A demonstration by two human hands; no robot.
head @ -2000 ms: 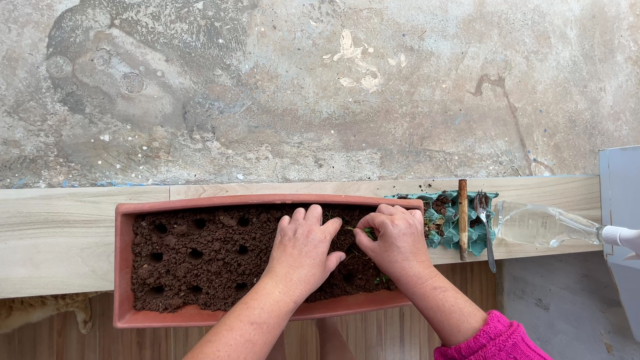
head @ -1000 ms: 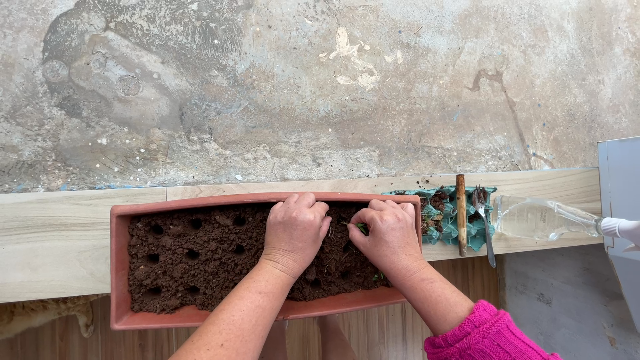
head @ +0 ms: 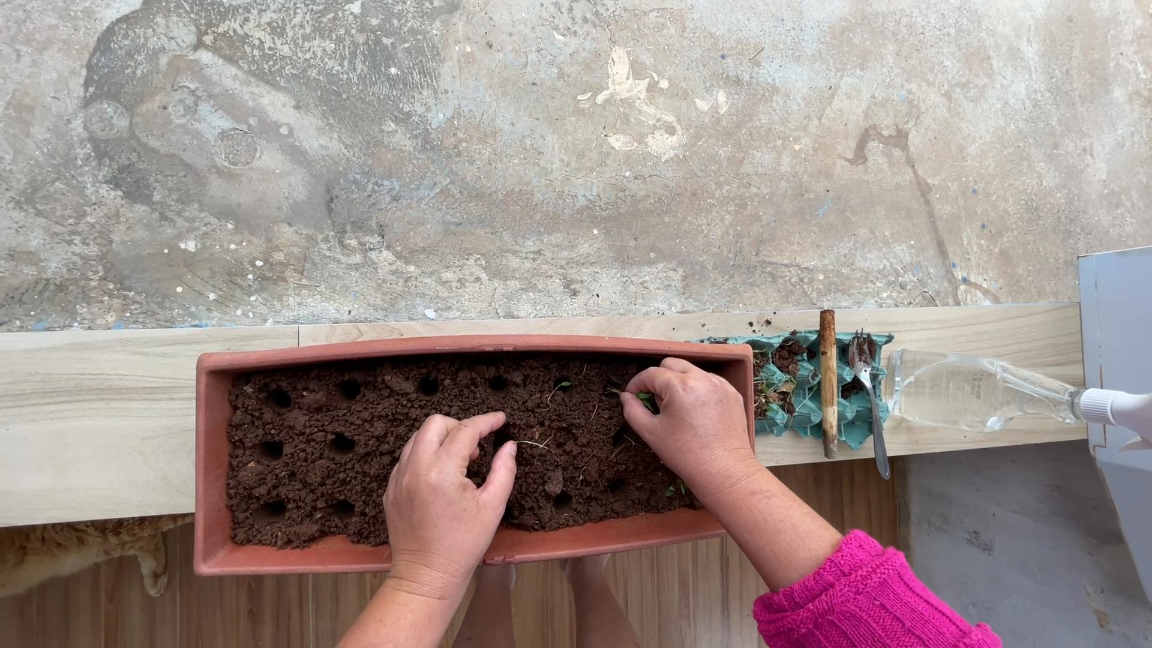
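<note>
A terracotta-coloured rectangular planter (head: pixel 205 463) holds dark crumbly soil (head: pixel 310 481) with rows of small holes. My left hand (head: pixel 450 490) is over its middle, thumb and forefinger apart, with a thin pale stem (head: pixel 533 443) by the thumb tip; whether the thumb touches it I cannot tell. My right hand (head: pixel 688 414) is at the planter's right end, thumb and forefinger pinched on a small green seedling (head: pixel 644 400). Another little seedling (head: pixel 562 385) stands in the soil between the hands, and more green leaves (head: pixel 675 490) show near the front right corner.
Right of the planter, a teal egg carton (head: pixel 774 346) with soil bears a wooden stick (head: pixel 828 387) and a dirty fork (head: pixel 869 396). A clear spray bottle (head: pixel 976 389) lies beyond. A cat's furry body (head: pixel 72 553) is at lower left, below the pale ledge (head: pixel 108 423).
My left hand has moved away from my right, leftward and toward the planter's front, and its fingers have spread. A seedling now shows between the hands. My right hand stays at the right end.
</note>
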